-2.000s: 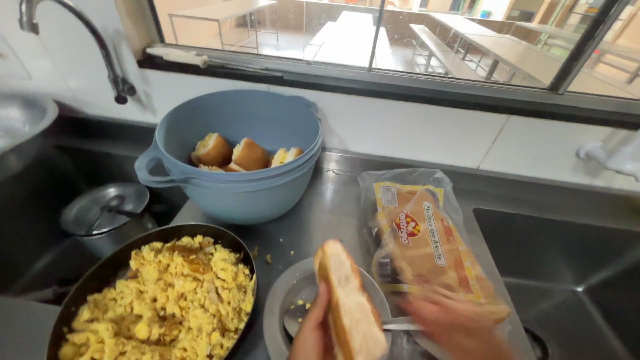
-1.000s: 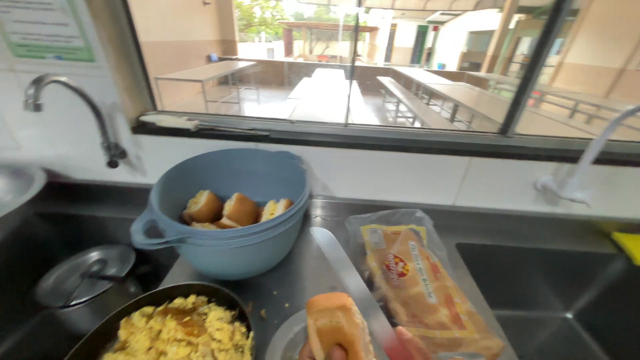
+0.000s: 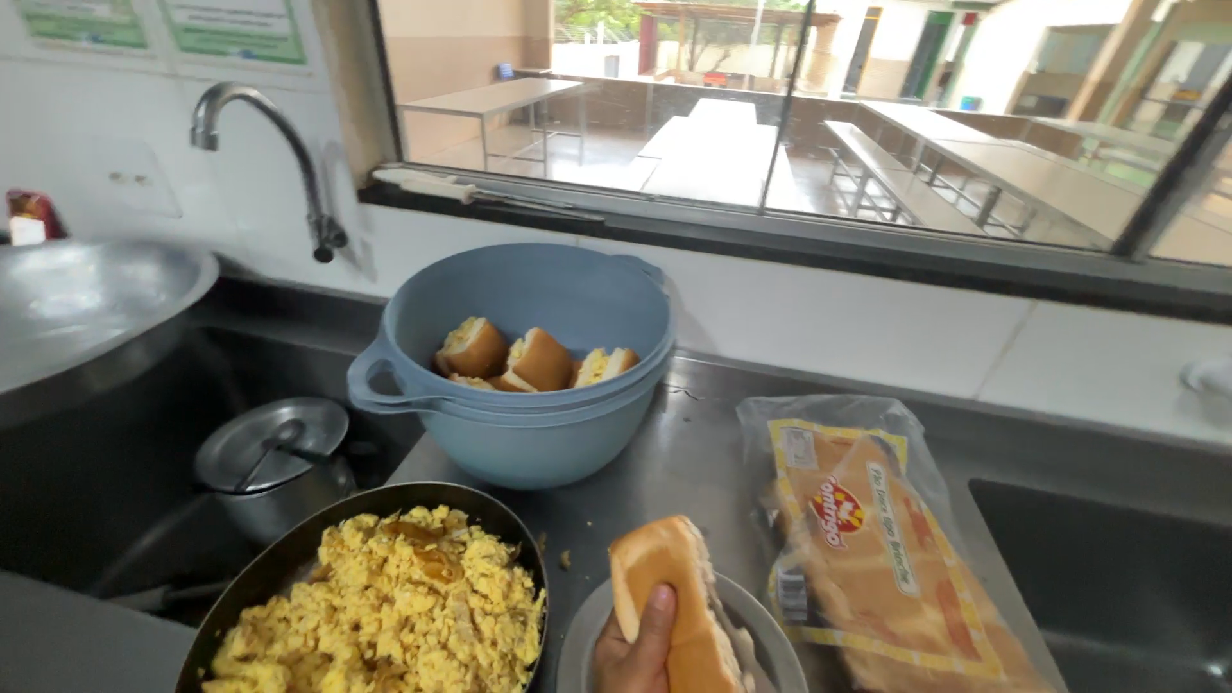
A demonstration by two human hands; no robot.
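Note:
My left hand (image 3: 635, 640) grips a long bread roll (image 3: 679, 597), split along its right side, over a metal plate (image 3: 770, 626). My right hand is out of the frame. To the left is a dark pan (image 3: 532, 553) full of scrambled eggs (image 3: 404, 597). Behind it stands a blue plastic bowl (image 3: 549, 438) holding several egg-filled rolls (image 3: 539, 361). A clear plastic bag of bread (image 3: 876, 549) lies on the steel counter to the right of the plate.
A sink with a lidded metal pot (image 3: 274, 462) is at left, under a curved faucet (image 3: 289, 144). A large metal basin (image 3: 96, 298) sits beyond. Another sink basin (image 3: 1116, 568) is at right. A white-handled knife (image 3: 423, 183) lies on the window ledge.
My right hand, beside the bread bag two seconds ago, has left the view. A knife blade that rose behind the roll one second ago no longer shows there. The view has shifted.

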